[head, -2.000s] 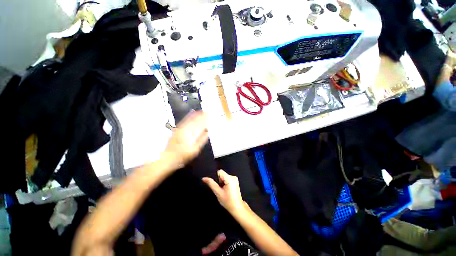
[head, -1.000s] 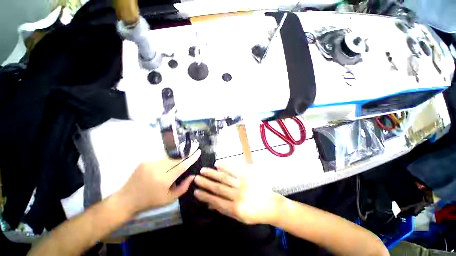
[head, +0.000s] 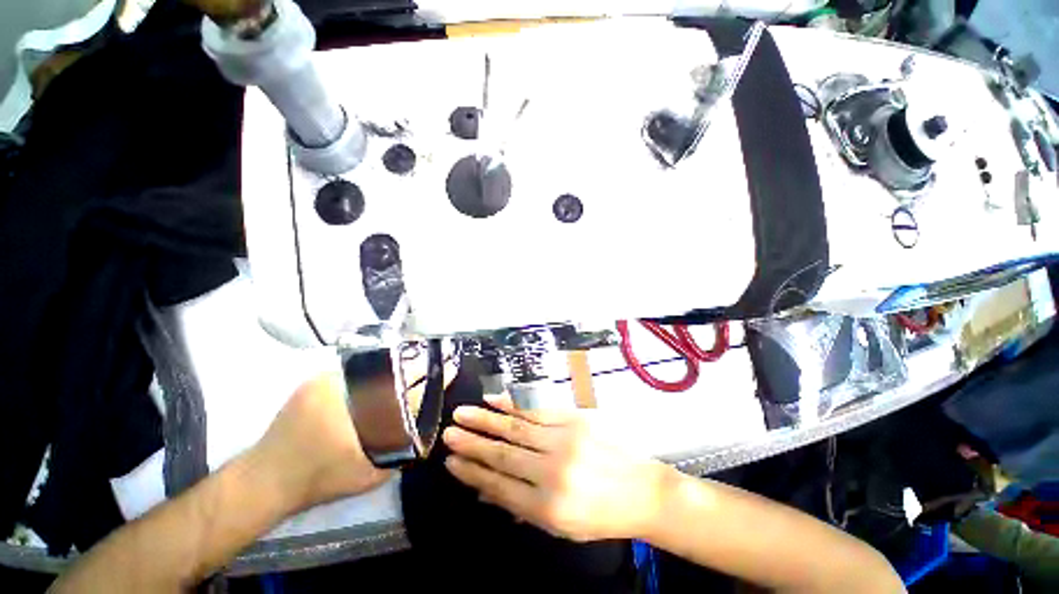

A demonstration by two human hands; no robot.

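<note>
A black fabric piece (head: 447,505) lies under the left end of the white sewing machine head (head: 627,174) and hangs over the table's near edge. My left hand (head: 319,435) is on the left side of the needle area, its fingers partly hidden behind a shiny dark curved part (head: 377,406). My right hand (head: 557,470) lies flat on the fabric's right side, fingers together and pointing left. The needle and presser foot are mostly hidden; small metal parts (head: 528,354) show above my right fingertips.
Red-handled scissors (head: 660,369) and a tan strip (head: 582,381) lie right of the needle area. A plastic bag (head: 813,366) is farther right. A black band (head: 778,174) drapes over the head. Dark fabric (head: 70,255) is heaped at left, beside a grey-edged strip (head: 177,406).
Both hands have come to the needle area; the right hand was lower, near the table edge. The view has moved closer to the machine head, and the left fingers are now more hidden.
</note>
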